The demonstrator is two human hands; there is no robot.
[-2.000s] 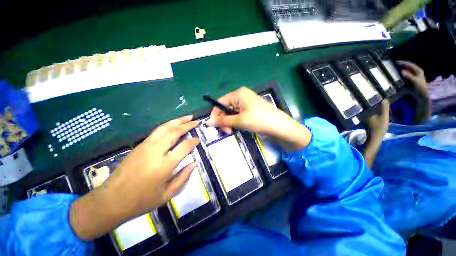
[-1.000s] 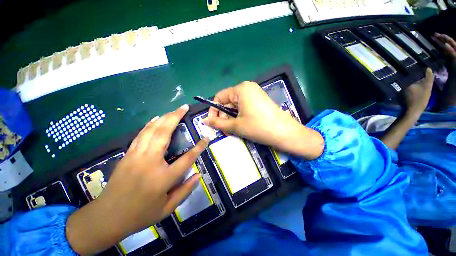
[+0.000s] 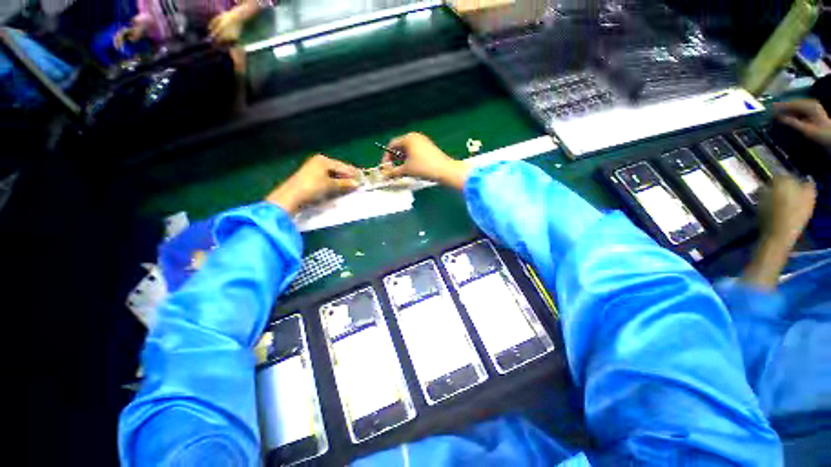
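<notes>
The white release liner strip with tan pieces (image 3: 360, 208) lies beyond the phones. My left hand (image 3: 317, 181) pinches its far edge from the left. My right hand (image 3: 421, 159) holds the thin black tweezers (image 3: 388, 150), its fingertips at the same edge close to my left fingertips. The exact contact is blurred. Below, the black foam tray (image 3: 437, 421) holds a row of phone mid-frame assemblies (image 3: 437, 342) with dark upper ends and large white areas. My left sleeve hides the tray's left end, and my right sleeve partly covers a phone on the right.
A grid of white dots (image 3: 317, 266) lies beside my left sleeve. The blue parts bin (image 3: 187, 251) is at left, with white liner scraps (image 3: 146, 296). At right is a second phone tray (image 3: 700, 246) with another person's hands (image 3: 785, 205). A white-edged stack (image 3: 656, 126) is behind it.
Both hands have moved from the phones up to the liner strip, the tweezers still in my right hand. The view has shifted, showing more of the bench's far side and uncovering several phones.
</notes>
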